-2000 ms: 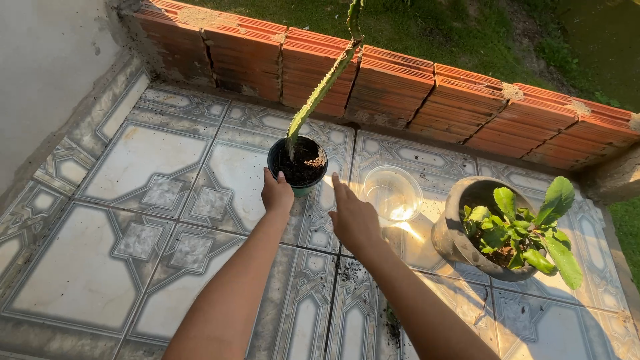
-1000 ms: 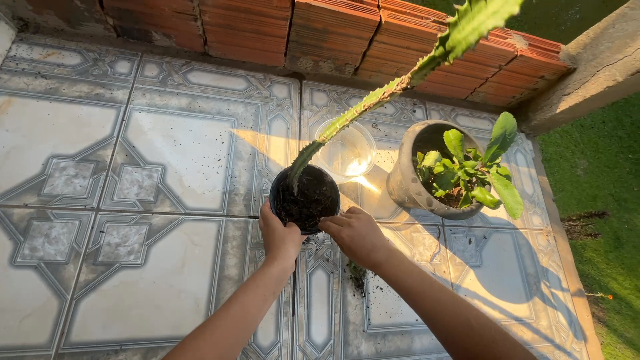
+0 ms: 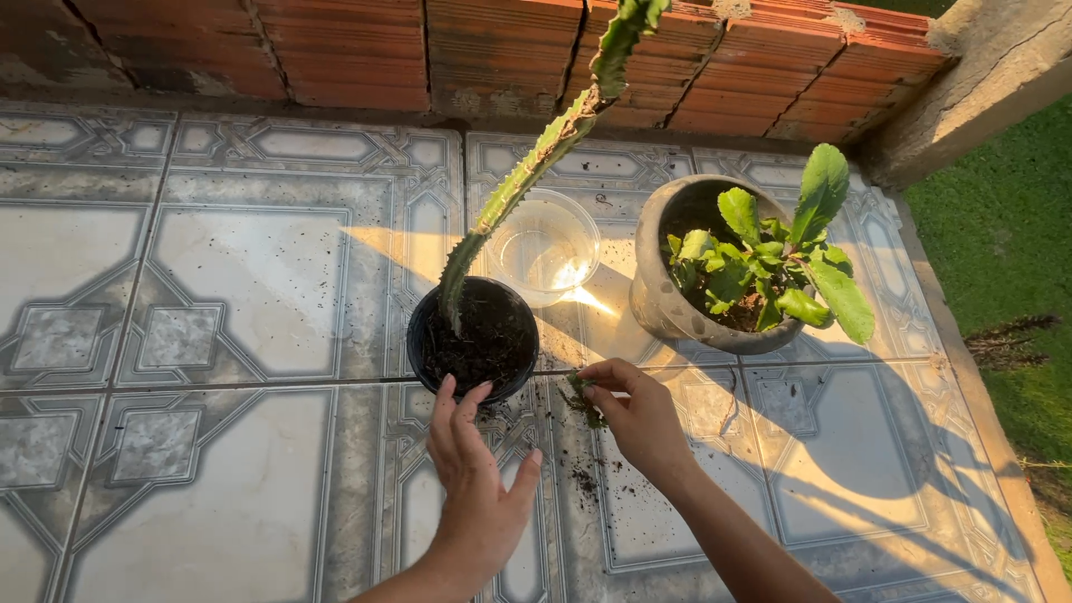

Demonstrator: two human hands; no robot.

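A tall, leaning cactus (image 3: 523, 176) grows from a round black plastic pot (image 3: 412, 339) filled with dark soil (image 3: 494, 339). My left hand (image 3: 477, 477) has its fingers apart at the pot's near rim, fingertips at or just beside it. To the right of the pot, my right hand (image 3: 641, 419) pinches a small green clump of weed or moss (image 3: 586, 402) just above the tiles. Behind the black pot sits a clear round plastic container (image 3: 544, 243), partly hidden by the cactus stem.
A grey pot (image 3: 657, 293) with a leafy green plant (image 3: 825, 201) stands at the right. A low wall of red hollow bricks (image 3: 502, 59) runs along the back. Loose soil (image 3: 584, 481) lies on the tiled floor (image 3: 243, 502). Grass (image 3: 988, 243) lies beyond the right edge.
My right hand has moved from the pot's rim to the right and holds a green clump. My left hand has loosened from the pot's side, fingers spread. The view has come closer.
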